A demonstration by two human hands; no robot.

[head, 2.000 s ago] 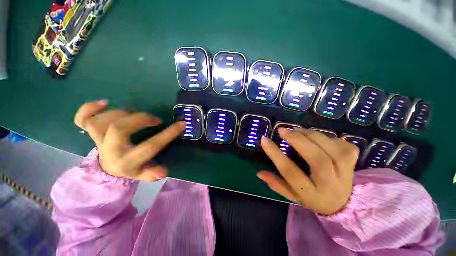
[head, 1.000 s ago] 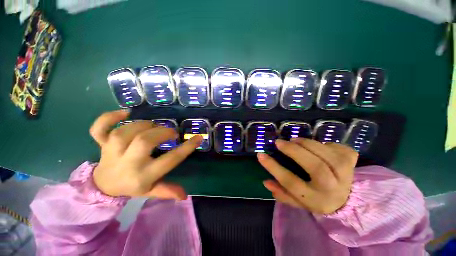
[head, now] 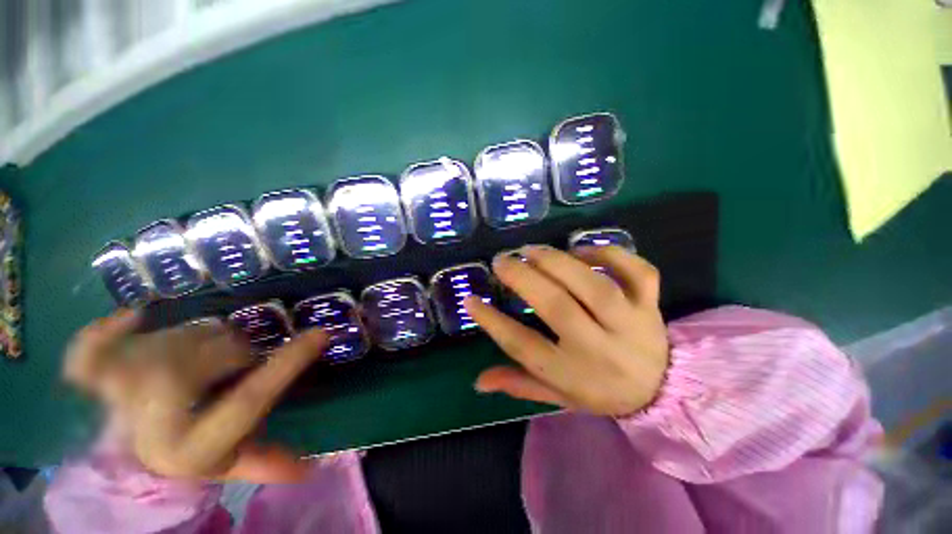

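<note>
Two rows of watch heads lie on the green mat, showing pale lines of text. The far row (head: 365,217) is fully in view. The near row (head: 396,313) lies on a black strip (head: 689,250) and is partly covered by my hands. My left hand (head: 193,391), blurred, is over the left end of the near row, its index fingertip at a watch head (head: 332,332). My right hand (head: 585,334) is over the right end, its index fingertip at the lower edge of another watch head (head: 459,297). Both hands hold nothing, fingers apart.
Yellow paper (head: 877,115) lies at the far right, with a small pale object (head: 770,13) near it. A colourful patterned case (head: 9,276) is cut off at the left edge. A white tray (head: 157,63) stands at the far left. The mat's front edge runs below my hands.
The view has turned and shifted right: the rows now slant, the patterned case has nearly left the picture and more yellow paper shows. Both hands stay over the near row.
</note>
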